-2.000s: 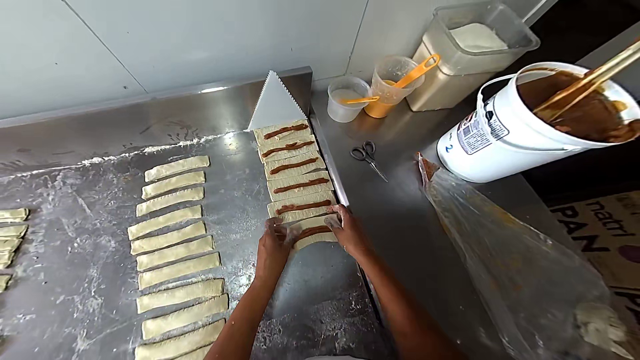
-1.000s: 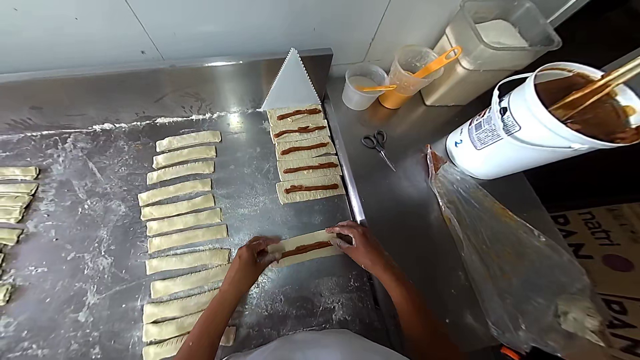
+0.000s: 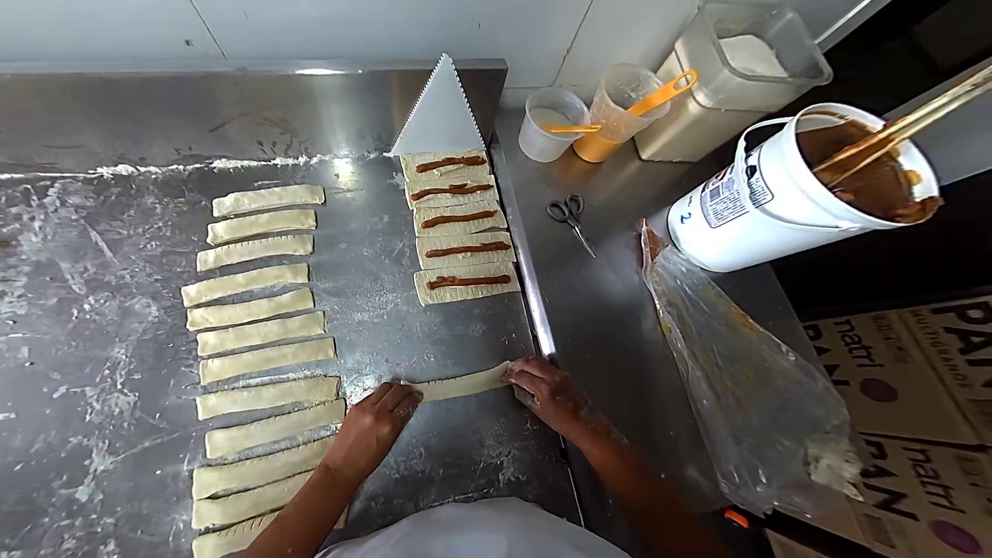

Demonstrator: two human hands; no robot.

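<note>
My left hand (image 3: 385,409) and my right hand (image 3: 542,387) pinch the two ends of a folded dough strip (image 3: 459,384) low on the steel table; no brown filling shows on it. Farther up lie several flat dough pieces (image 3: 467,282), each with a line of brown filling, below a white toothed triangular scraper (image 3: 442,112). To the left runs a column of closed dough strips (image 3: 267,333), the lower ones close to my left forearm.
On the right stand a white bucket (image 3: 744,201) of brown filling with wooden handles, scissors (image 3: 572,221), a filling-smeared plastic bag (image 3: 744,372), plastic cups (image 3: 552,143) with orange utensils, and a flour container (image 3: 697,101). A raised metal edge (image 3: 535,310) borders the table.
The dough piece between my hands showed its brown filling one second ago and is now folded over it. Two seconds ago my hands were at the lower end of the filled row.
</note>
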